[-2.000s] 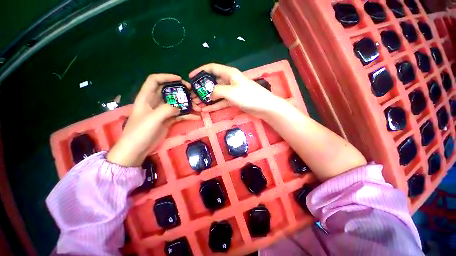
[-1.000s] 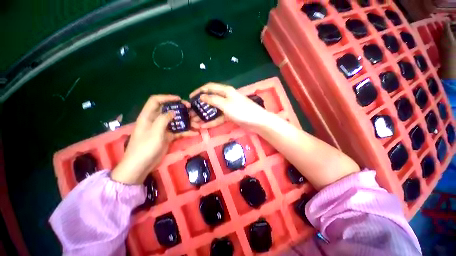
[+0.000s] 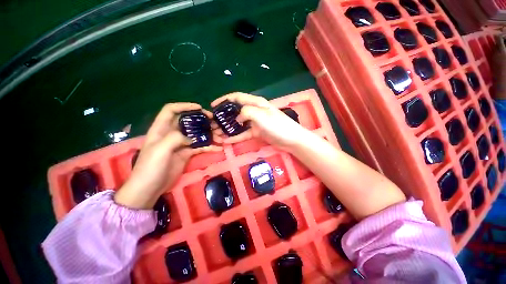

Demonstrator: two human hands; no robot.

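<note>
My left hand (image 3: 161, 144) holds a black smartwatch body (image 3: 195, 128) and my right hand (image 3: 258, 119) holds another smartwatch body (image 3: 228, 118). The two are side by side above the back edge of the coral foam tray (image 3: 247, 194). Both screens face me and show blurred light streaks. My fingers wrap their edges and partly hide them. Below, dark watch bodies sit one to a pocket; one (image 3: 261, 177) has a small white label or glare patch. Pockets under my hands are partly hidden.
A stack of coral trays (image 3: 355, 111) with watch bodies stands at the right. A loose watch body (image 3: 246, 30) and small white scraps (image 3: 120, 133) lie on the green surface beyond the tray. A metal rail (image 3: 111, 34) curves at the upper left. Part of a person's arm (image 3: 500, 69) shows at the right edge.
The held screens went from green-and-white faces to rows of small white icons, and now show blurred streaks. Both hands still hold the same two watch bodies. The view has shifted slightly.
</note>
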